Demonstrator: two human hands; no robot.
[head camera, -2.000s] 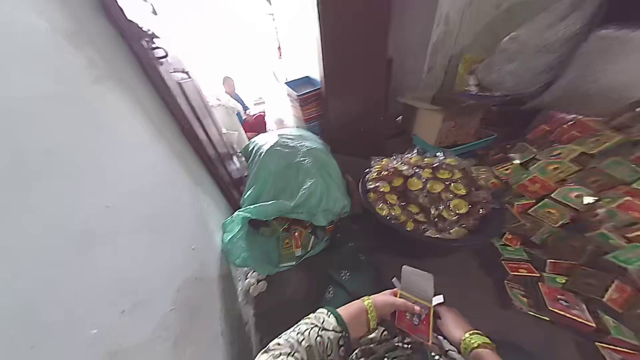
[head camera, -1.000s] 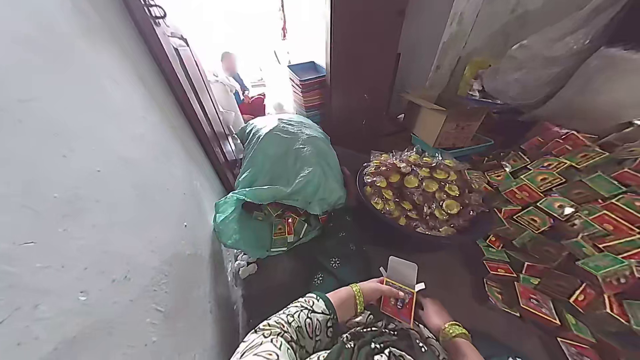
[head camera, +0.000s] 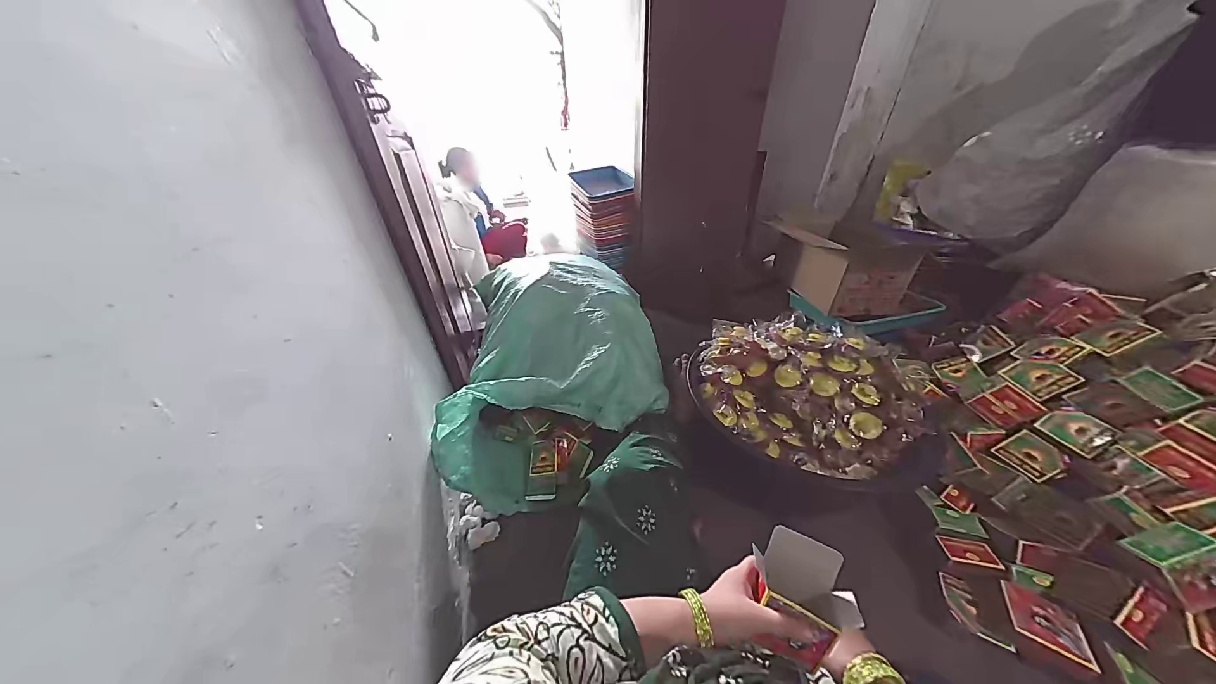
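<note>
My left hand (head camera: 746, 608), with a yellow bangle at its wrist, grips a small red printed cardboard box (head camera: 803, 627) at the lower middle. The box's grey-white top flap stands up and a side flap sticks out to the right. Behind the box's right side is my right hand (head camera: 845, 651), largely hidden, also touching it; whether its fingers close on the box is hard to see. Beyond my hands, a round dark basin (head camera: 698, 404) holds many clear-wrapped pieces with yellow discs. A green plastic bag (head camera: 570, 351) with small printed boxes (head camera: 543, 465) at its mouth lies to the left.
Many red and green flat cartons (head camera: 1045, 617) cover the floor at right. An open cardboard box (head camera: 822, 275) sits in a blue tray (head camera: 902, 321). Stacked trays (head camera: 603, 214) and a seated person (head camera: 470, 204) are by the doorway. A white wall (head camera: 218, 380) borders the left.
The small box has tilted, and its opening with the raised flap now shows more from above. My right hand has moved lower and is more hidden behind the box.
</note>
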